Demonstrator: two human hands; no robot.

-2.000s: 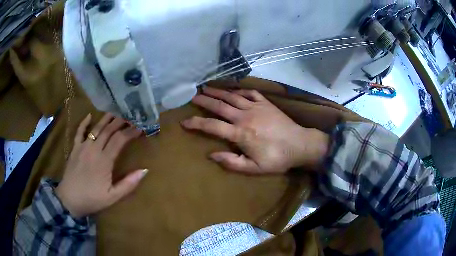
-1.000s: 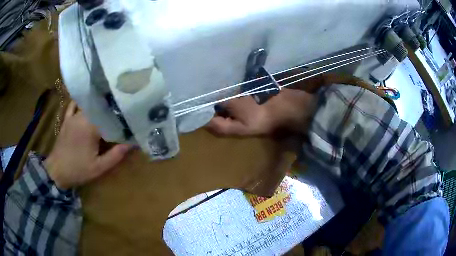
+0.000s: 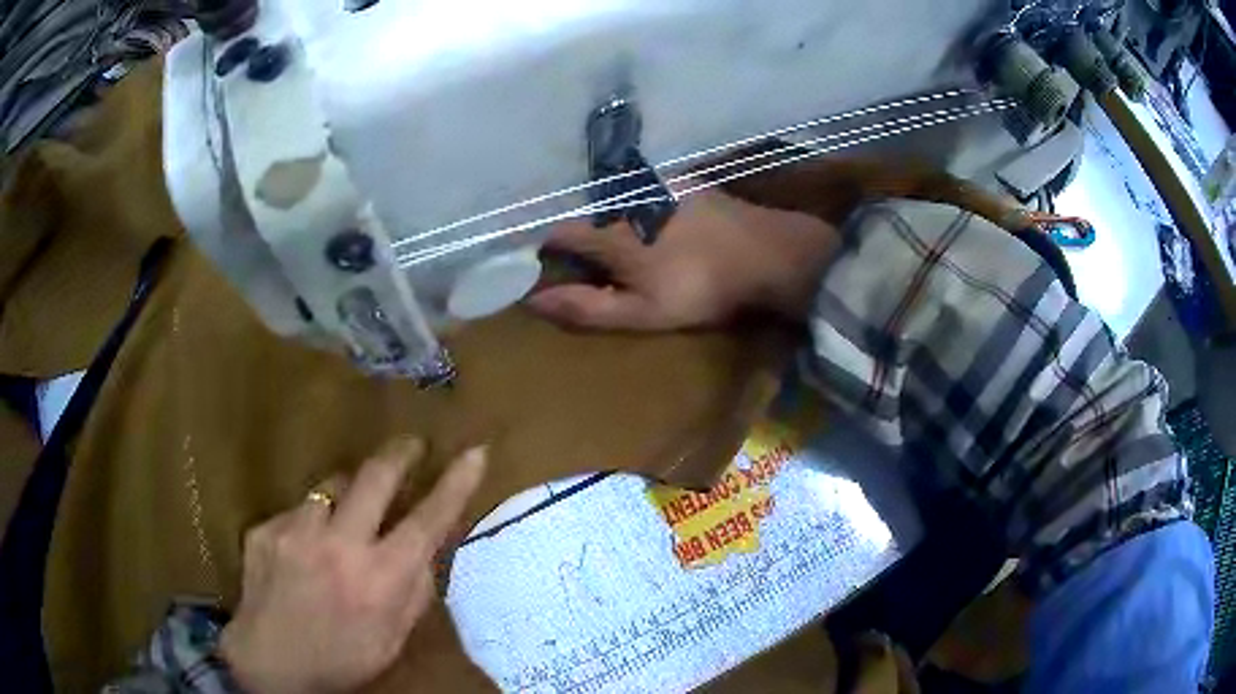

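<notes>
Mustard-brown cloth [image 3: 583, 400] lies over the machine bed and spreads to the left and front. The white sewing machine head [image 3: 325, 203] stands over it, its lower end close to the cloth. My left hand [image 3: 346, 576] lies flat on the cloth in front of the machine head, fingers apart, a ring on one finger. My right hand [image 3: 678, 264] is under the machine arm at the cloth's far part, partly hidden by the arm and the thread guide. Its fingertips are partly hidden, so its hold on the cloth is unclear.
White threads [image 3: 813, 143] run along the arm to the tension knobs [image 3: 1023, 82]. A yellow label [image 3: 725, 508] and a printed scale [image 3: 678, 617] show on the table in front. Snips [image 3: 1064, 228] lie at the right. Grey cut pieces [image 3: 68, 68] are heaped at the upper left.
My left hand has moved from beside the machine head towards me and to the right. My right hand has gone from flat on the cloth to under the arm. The front table surface is more exposed.
</notes>
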